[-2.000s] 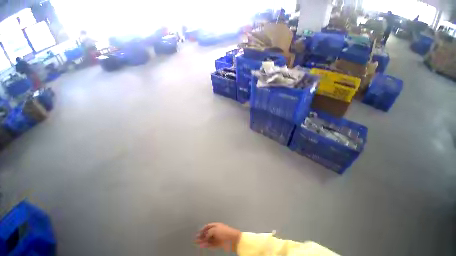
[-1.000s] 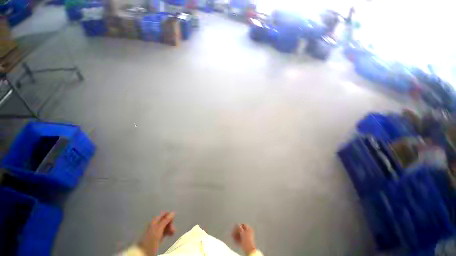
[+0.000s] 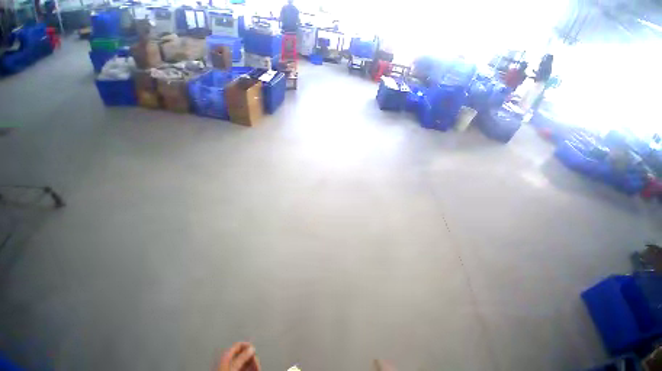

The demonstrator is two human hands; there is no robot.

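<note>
My left hand (image 3: 239,356) shows small and blurred at the bottom edge, left of the middle. Its fingers look curled, and I see nothing in it. Only a blurred sliver of my right hand (image 3: 382,365) shows at the bottom edge, right of the middle; the rest is cut off. Neither hand touches anything that I can see. Smooth grey concrete floor (image 3: 290,217) lies in front of me.
Blue crates (image 3: 210,94) and brown cartons (image 3: 245,101) stand in a row at the back left. More blue crates (image 3: 441,107) stand at the back right, and a blue crate (image 3: 617,311) at the lower right. A person (image 3: 289,17) is far back near a red stool (image 3: 289,47).
The view has turned and moved forward over the floor. The near crates on the left have mostly left the picture. Both hands have sunk to the bottom edge.
</note>
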